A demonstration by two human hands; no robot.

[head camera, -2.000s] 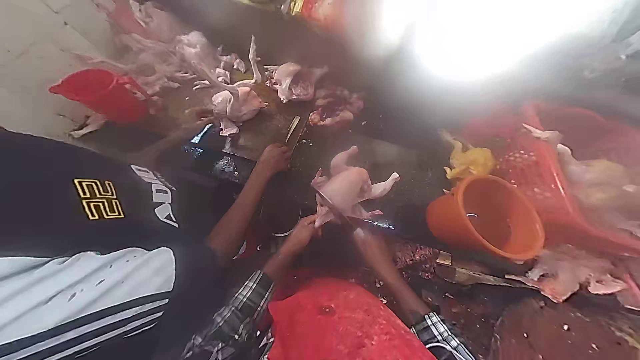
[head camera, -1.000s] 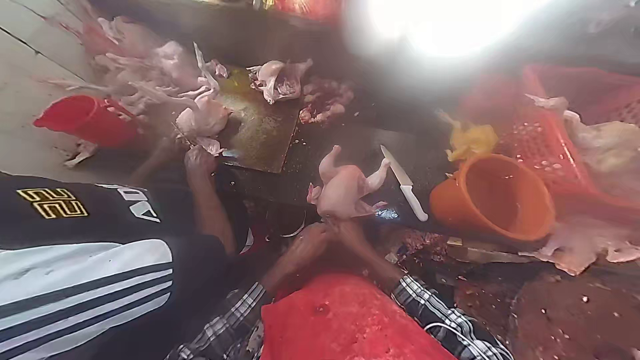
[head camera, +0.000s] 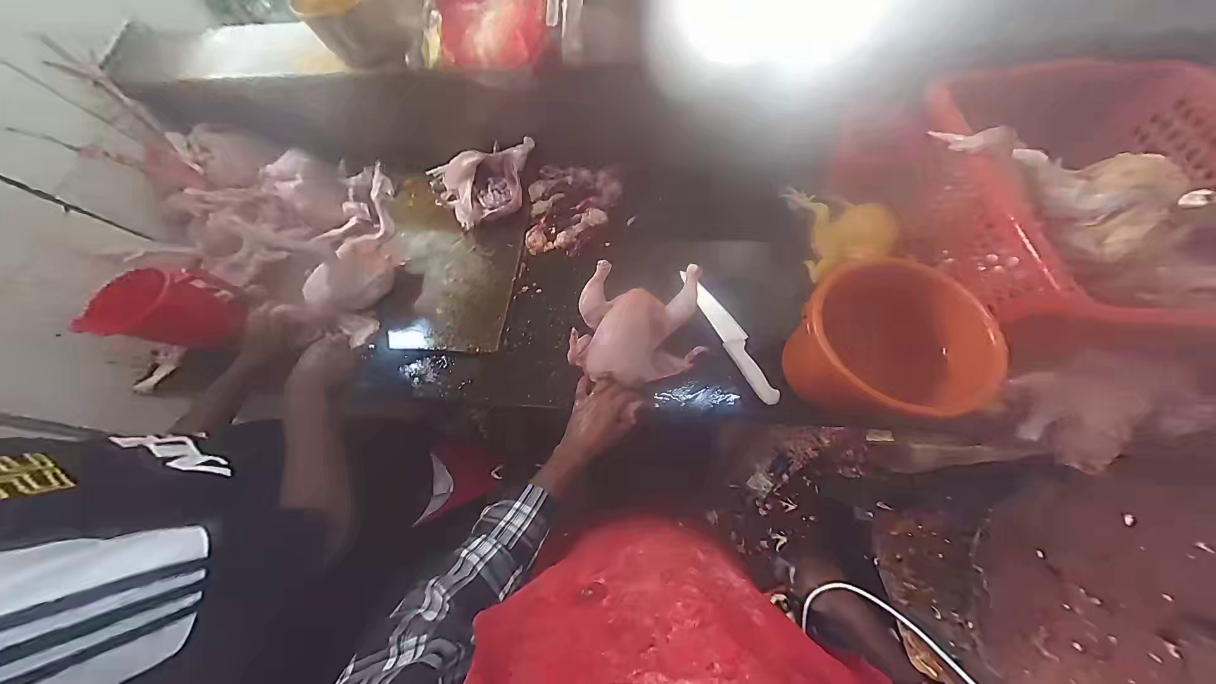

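Note:
A plucked chicken carcass (head camera: 627, 337) lies on the dark wet worktop, its two legs pointing up and apart. At its near end my left hand (head camera: 603, 415) grips it, fingers closed against the skin; the gripped part is hidden by the hand. Just right of the carcass lies a knife (head camera: 730, 337) with a pale blade and white handle, its tip close to one leg and nobody holding it. My right hand cannot be seen. Farther right stands an orange plastic bucket (head camera: 898, 337), with a yellow carcass (head camera: 850, 233) behind it.
At the left a co-worker's hands (head camera: 313, 356) touch a carcass beside a red plastic container (head camera: 161, 306) and a pile of carcasses (head camera: 275, 204). A cutting board (head camera: 456, 285), an opened carcass (head camera: 484, 180) and offal (head camera: 570, 204) lie behind. A red perforated crate (head camera: 1035, 237) holds poultry.
Two seconds ago my right hand held the knife at the carcass; one second ago the knife lay on the worktop. My right hand has since left the carcass. The co-worker's hand has moved off the board.

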